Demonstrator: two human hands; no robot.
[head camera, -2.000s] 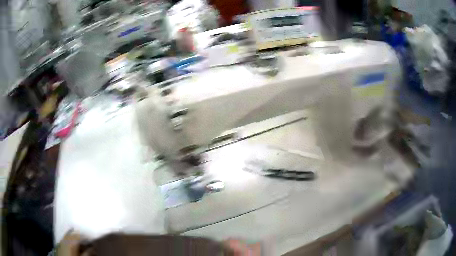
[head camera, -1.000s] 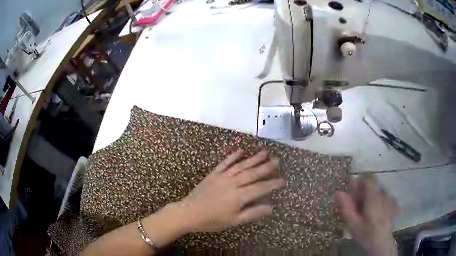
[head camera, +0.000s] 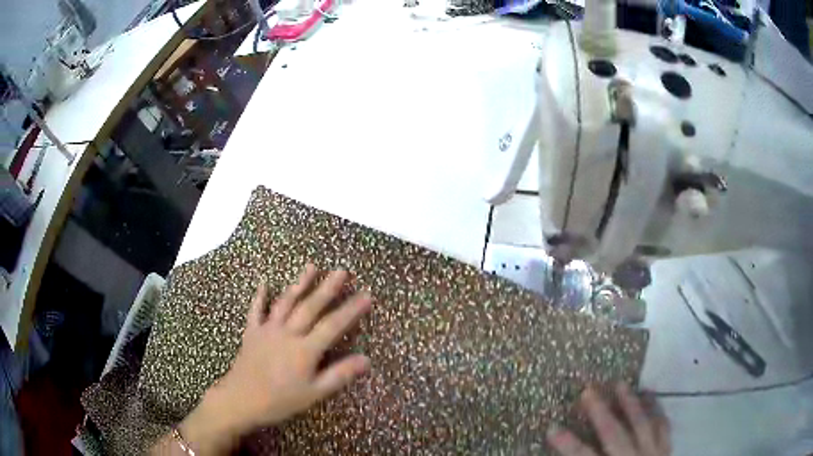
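A dark garment panel (head camera: 419, 338) with a dense small light print lies spread on the white table, its upper edge just in front of the presser foot and needle area (head camera: 570, 285). My left hand (head camera: 299, 356) lies on the panel's left-middle part with fingers spread, holding nothing. My right hand (head camera: 615, 423) is at the panel's lower right corner, blurred and cut off by the bottom edge, fingers apart. The sewing machine head (head camera: 597, 169) stands above the panel's right part.
Dark thread snips (head camera: 735, 343) and a thin white stick (head camera: 756, 298) lie right of the needle. A white plastic crate (head camera: 138, 312) stands at the table's left edge. Another pale table (head camera: 98, 165) is at the far left. A pink-red item (head camera: 299, 25) lies at the back.
My left hand has moved left across the panel. My right hand has moved down towards the bottom edge. The view has shifted, so the machine head shows larger and lower.
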